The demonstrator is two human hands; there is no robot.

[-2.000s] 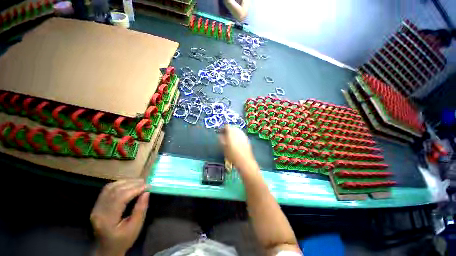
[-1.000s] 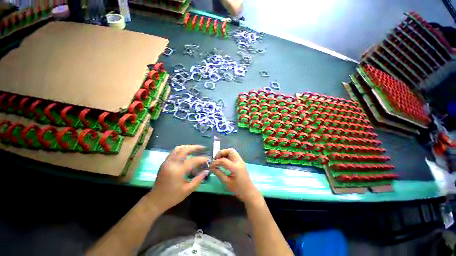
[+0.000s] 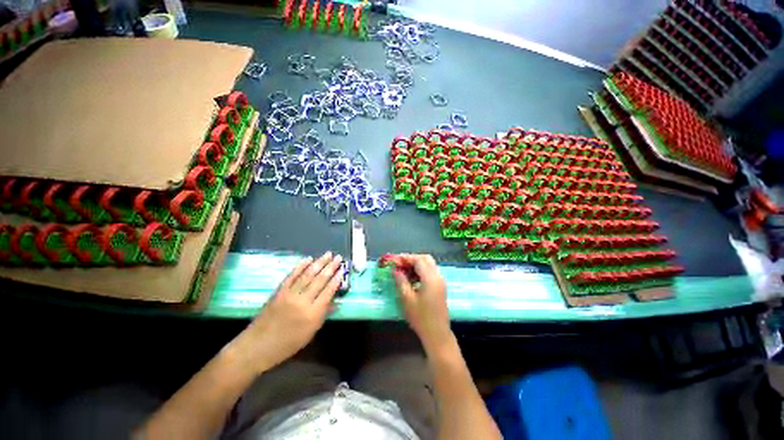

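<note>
My right hand (image 3: 419, 292) holds a green circuit board module with a red loop (image 3: 386, 266) by its fingertips, over the pale-green table edge. My left hand (image 3: 308, 296) lies palm down on the black fixture (image 3: 346, 277), which is mostly hidden under it. A slim pale tool (image 3: 358, 245) lies just right of the fixture. Thin square frames (image 3: 327, 176) lie in a loose pile beyond my hands. A dense block of modules (image 3: 524, 193) stands to the right of my right hand.
Cardboard sheets (image 3: 112, 112) with rows of modules are stacked at the left. More loaded layers (image 3: 675, 125) stand at the far right. A tape roll (image 3: 160, 26) is behind the left stack. A blue stool (image 3: 563, 408) is below the table edge.
My hands were together over the fixture; now they are apart, the left flat on it and the right further right with a module. The view has shifted slightly.
</note>
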